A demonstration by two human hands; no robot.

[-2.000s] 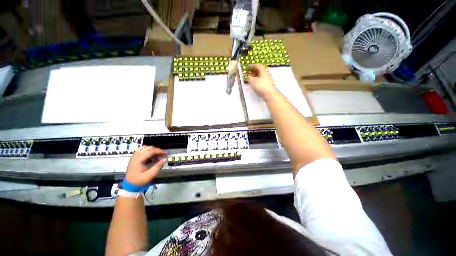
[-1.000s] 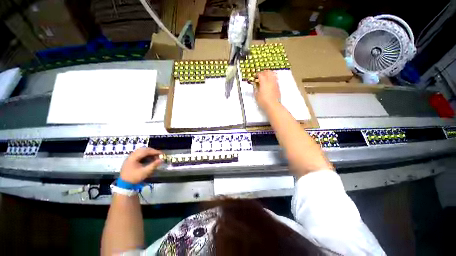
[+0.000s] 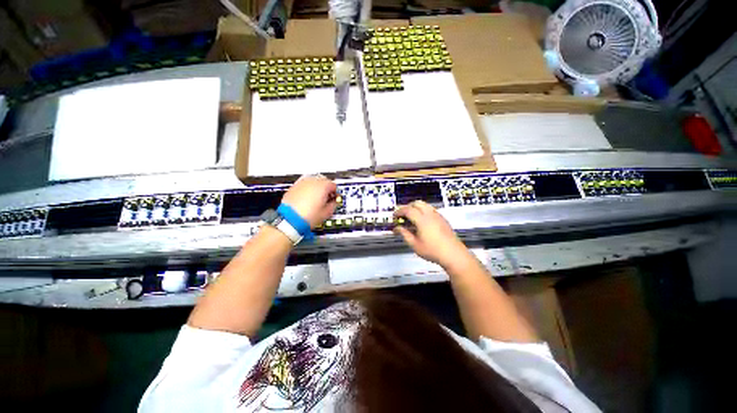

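A row of small yellow-topped black blocks (image 3: pixel 364 222) lies on the front rail. Just behind it a white PCB panel (image 3: pixel 370 198) sits in the conveyor. My left hand (image 3: pixel 309 202), with a blue wrist strap, is over the panel's left end, its fingertips pinched on a small yellow-topped block. My right hand (image 3: pixel 430 231) is at the right end of the row, thumb and finger closed around a block there. My fingers partly hide both blocks.
Foam trays with rows of blocks (image 3: pixel 408 55) stand behind the conveyor. A dispensing gun (image 3: pixel 343 79) hangs over them. Blank white foam (image 3: pixel 136 127) is left, a fan (image 3: pixel 596 42) back right. More panels (image 3: pixel 488 191) lie along the conveyor.
My right hand has come from the foam tray down to the right end of the row. My left hand has moved right and up to the panel. The view has shifted.
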